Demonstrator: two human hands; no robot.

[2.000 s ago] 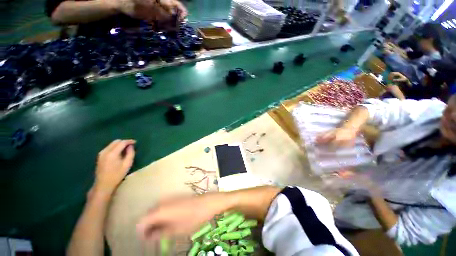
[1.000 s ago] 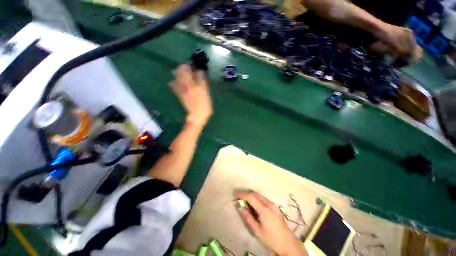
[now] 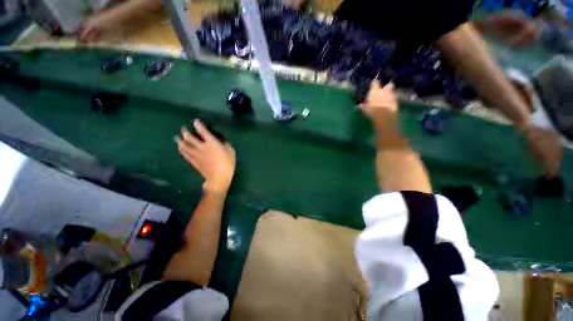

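My left hand (image 3: 209, 157) is over the green belt (image 3: 301, 169), fingers spread; a small dark patch shows beside its fingers, too blurred to name. My right hand (image 3: 381, 103) reaches to the belt's far side. Its fingertips are at a dark housing (image 3: 363, 89), partly hidden; I cannot tell if it is gripped. A round black housing (image 3: 239, 101) lies on the belt between my hands. A blue-silver part with a small white end (image 3: 284, 114) lies beside it.
A pale upright bar (image 3: 261, 56) crosses the view over the belt. Dark wired parts (image 3: 320, 47) are heaped beyond. Another person's arm (image 3: 490, 75) reaches in at right. The control unit (image 3: 125, 251) with a red light is at lower left. Tan cardboard (image 3: 301, 269) is near me.
The view has shifted. My right hand has moved from above the cardboard, where it held something green, out over the belt. My left hand is now away from the black housing it was at.
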